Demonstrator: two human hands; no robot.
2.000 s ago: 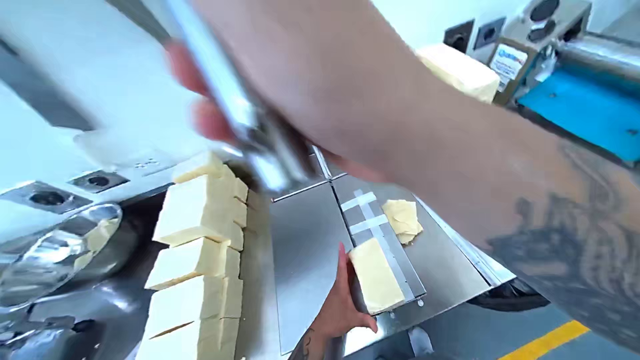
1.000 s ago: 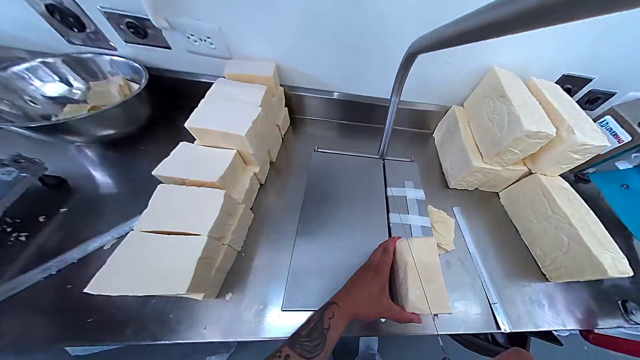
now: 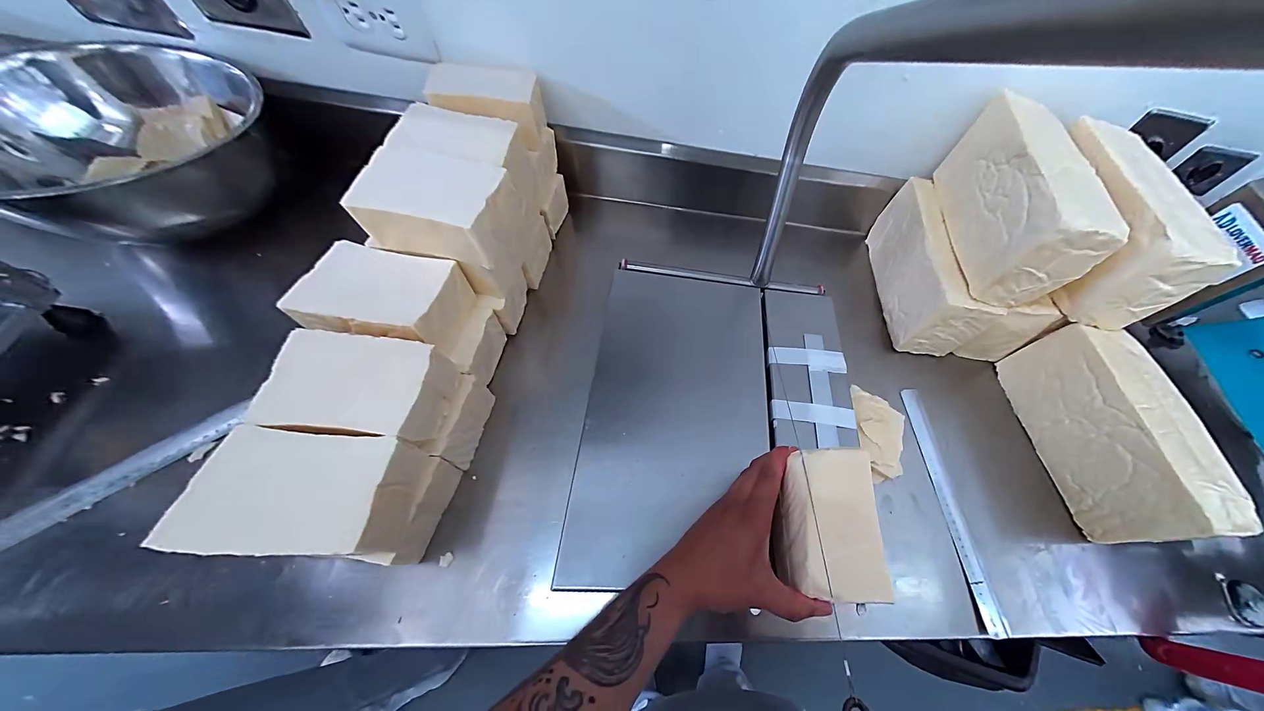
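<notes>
My left hand (image 3: 746, 548) grips the left side of a pale butter-like block (image 3: 844, 523) at the front edge of a steel wire cutter board (image 3: 681, 415). A thin wire runs from the cutter's bent metal arm (image 3: 790, 178) down over the block's top and past the counter's front edge, ending near a small ring. White tape strips (image 3: 818, 395) cross the narrow right plate behind the block. A thin offcut (image 3: 877, 432) lies just right of the plate. My right hand is out of view.
Stacked cut blocks (image 3: 355, 375) stand on the left of the steel counter, with a metal bowl (image 3: 197, 197) of pieces behind them. Several large blocks (image 3: 1116, 425) stand at the right. A metal ruler (image 3: 953, 513) lies between them and the cutter.
Two seconds ago my right arm crossed the view with the metal arm raised in its hand; it has since left view, and the wire lies over the block. My left hand stays at the block.
</notes>
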